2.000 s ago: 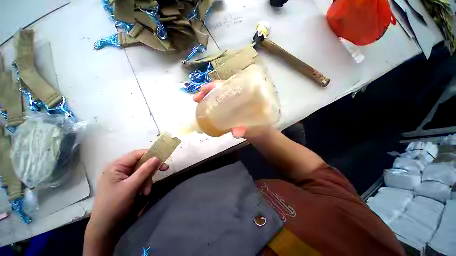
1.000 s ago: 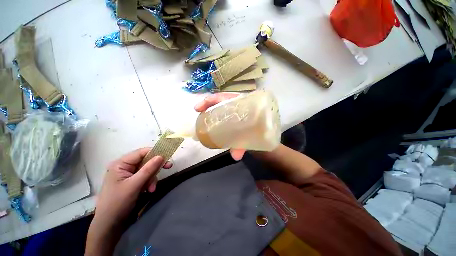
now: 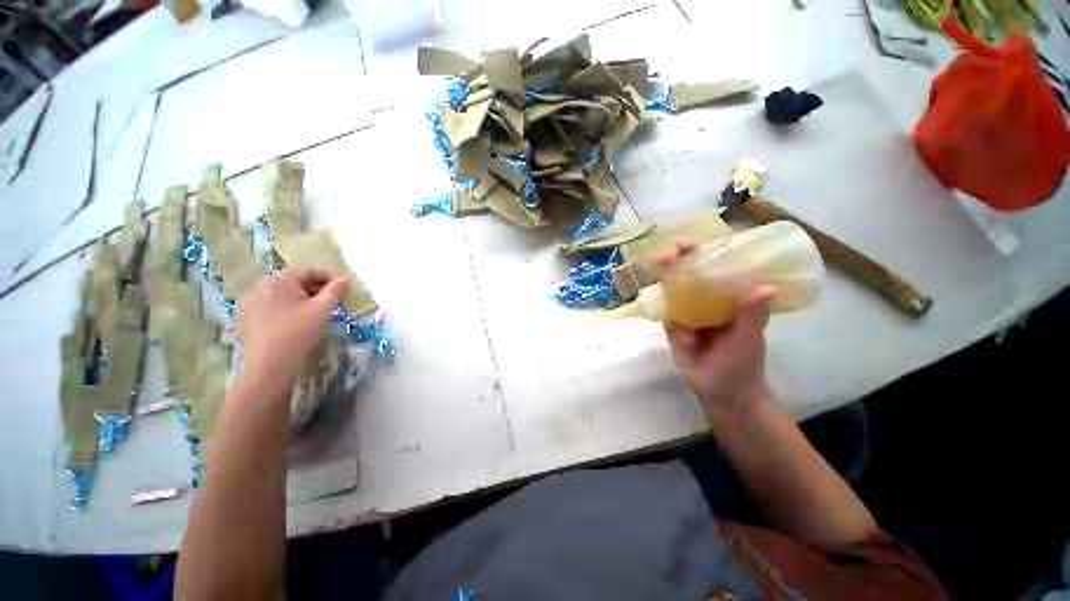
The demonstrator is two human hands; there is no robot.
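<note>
My right hand (image 3: 716, 335) holds the translucent yellowish glue bottle (image 3: 751, 276), tilted with its nozzle pointing left above the table. My left hand (image 3: 282, 317) is over the left rows, fingertips pinched at a khaki webbing tab (image 3: 326, 261); blue-wrapped hardware (image 3: 373, 336) shows to its right. The hand partly hides the contact. Overlapping webbing tabs (image 3: 170, 288) lie in rows at left, slightly blurred. A loose pile of tabs (image 3: 552, 129) lies at upper centre. A smaller bunch of tabs (image 3: 681, 235) lies partly behind the bottle.
A hammer (image 3: 851, 258) lies right of the bottle on the pale-covered table (image 3: 446, 405). A black wad (image 3: 792, 106) and a knotted red bag (image 3: 997, 123) lie beyond it. A clear bag (image 3: 315, 382) is partly hidden by my left forearm. Green-yellow strips (image 3: 986, 14) show at the far right.
The view has shifted left. My left hand has moved from near the table's front edge to the left rows. The bottle has moved away from the tab where its nozzle was.
</note>
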